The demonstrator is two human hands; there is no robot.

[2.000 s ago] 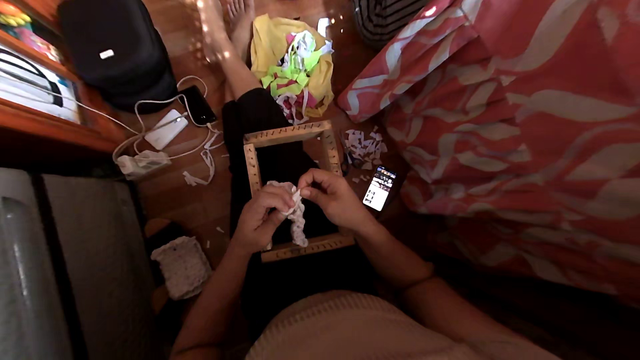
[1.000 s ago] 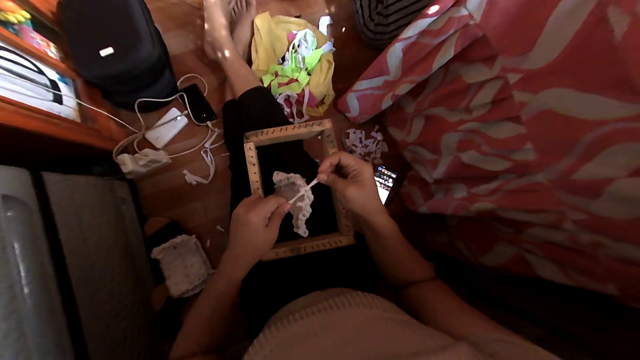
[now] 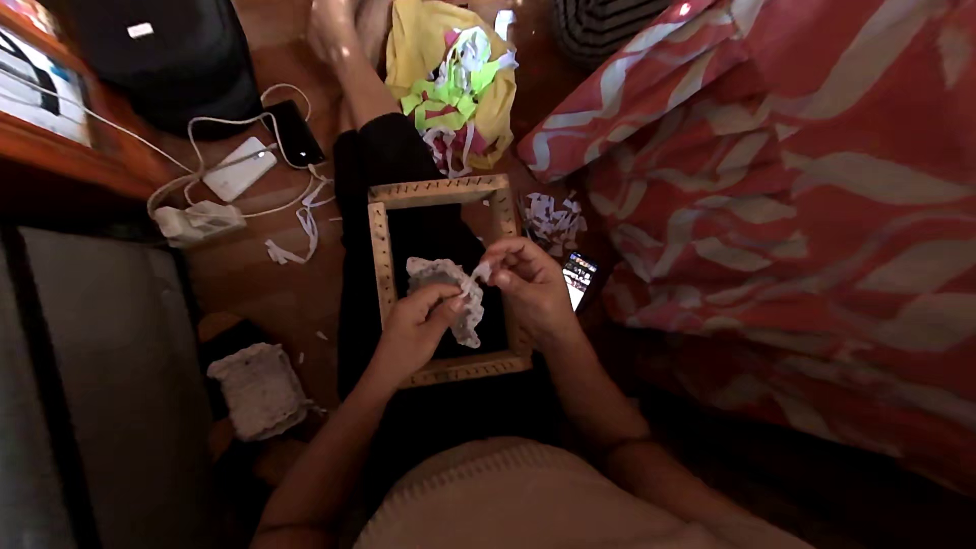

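Above a wooden frame loom with nails [image 3: 438,192], which rests on my lap, I hold a small piece of pale knotted or woven fabric [image 3: 469,324]. My left hand [image 3: 423,328] pinches its edge between thumb and fingers. Just to the right, my right hand [image 3: 530,286] grips a short pale fabric strip [image 3: 482,271] that runs to the piece. The strip's far end is hidden in the fingers.
Yellow cloth [image 3: 499,114] with fabric strips [image 3: 457,91] lies beyond the loom. Cut scraps [image 3: 555,219] and a lit phone [image 3: 578,280] are at right, beside a red patterned cloth [image 3: 709,175]. At left are a pale woven square [image 3: 263,390], cables, a power strip [image 3: 200,221] and a black bag [image 3: 168,61].
My right hand has come closer to my left since one second ago, and the strip stretched between them then now shows shorter. The loom has stayed in place.
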